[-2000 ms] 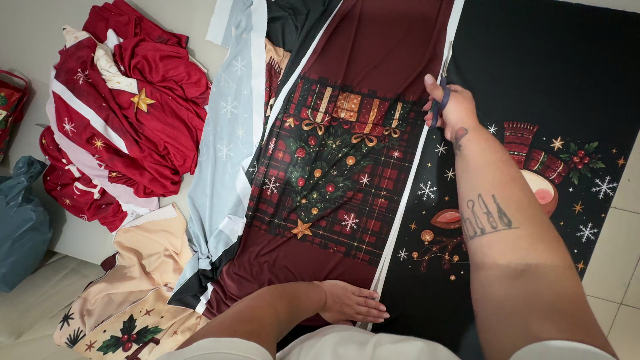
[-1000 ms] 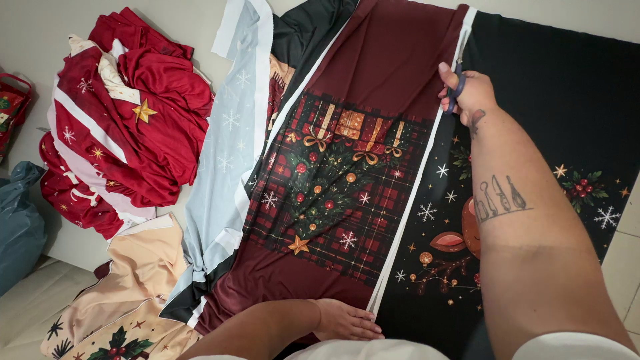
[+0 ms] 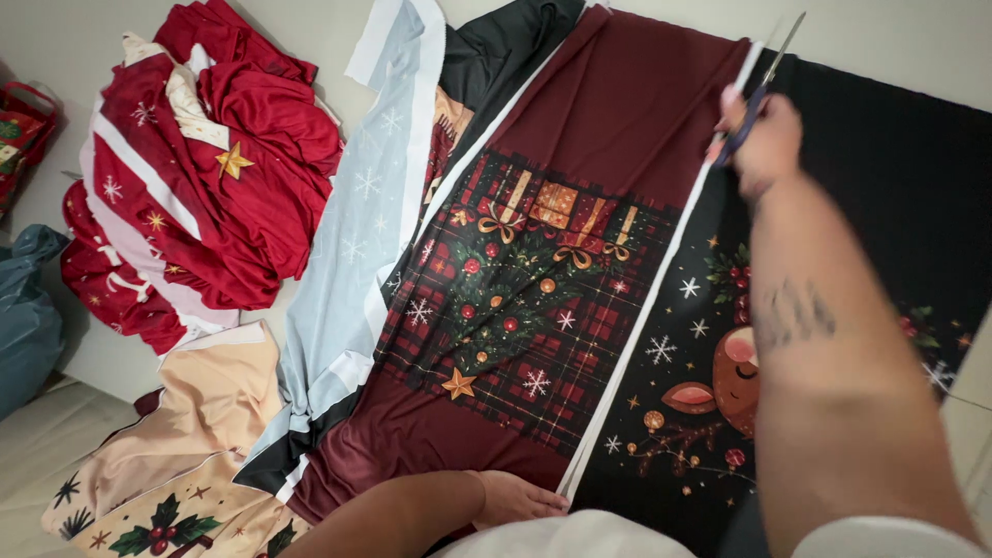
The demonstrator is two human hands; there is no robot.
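Observation:
My right hand (image 3: 763, 147) holds scissors (image 3: 748, 128) with dark handles near the fabric's far edge, over the white strip (image 3: 678, 232) between two printed panels. The blades point up and away, past that edge. Left of the strip lies a maroon fabric panel (image 3: 643, 85) printed with a plaid Christmas tree design. On the right is a black fabric panel (image 3: 876, 155) with a reindeer and snowflakes, partly hidden by my right forearm. My left hand (image 3: 519, 500) rests flat at the near end, its fingertips beside the white strip.
Red printed fabric (image 3: 256, 101) is heaped at the left on the pale table (image 3: 93, 372). Light blue fabric (image 3: 333, 271) lies beside the maroon panel, with beige holly-print fabric (image 3: 209, 395) nearer me. A blue-grey plastic bag (image 3: 27, 318) and a red festive bag (image 3: 23, 139) are at the left edge.
My right hand has moved with the scissors along the white strip to the far edge of the fabric. My left hand has stayed near the strip's near end.

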